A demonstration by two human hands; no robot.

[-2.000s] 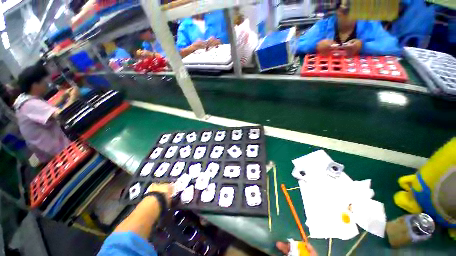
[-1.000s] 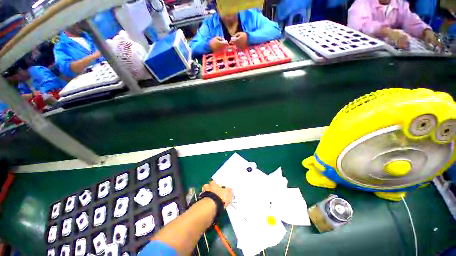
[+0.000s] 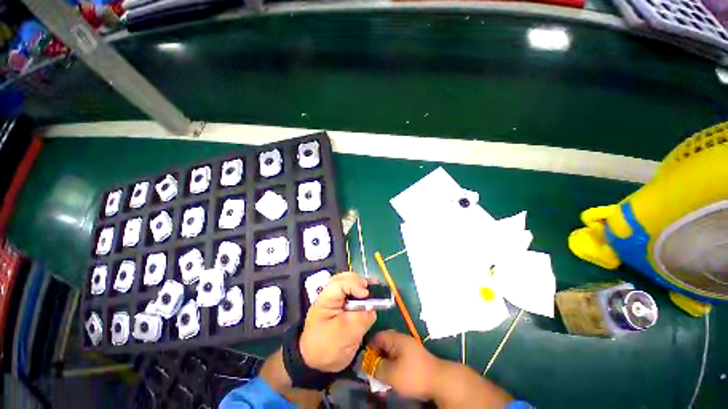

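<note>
My left hand (image 3: 331, 331), with a black wristband, holds a silver-white housing (image 3: 370, 303) edge-on between its fingers; a dark glossy face shows on top. My right hand (image 3: 409, 366) is just below and right of it, with orange-yellow finger cots and a small white wipe (image 3: 378, 384) at its curled fingertips. Part of that wipe is hidden. White sheets (image 3: 447, 275) lie on the green bench to the right, with another housing (image 3: 465, 201) on their upper part and a yellow finger cot (image 3: 488, 294) lower down.
A black parts tray (image 3: 291, 227) with rows of housings, some piled, lies left. An orange stick (image 3: 397, 297) and thin tan sticks (image 3: 504, 342) lie around the sheets. A brown-wrapped bottle (image 3: 587, 311) and a yellow-blue cartoon fan (image 3: 678, 216) stand right. Lower trays (image 3: 187, 382) show below the bench.
My left hand has moved from the tray to the sheets, then back towards me, and now holds a housing. One of two housings has left the sheets. My right hand has come beside my left.
</note>
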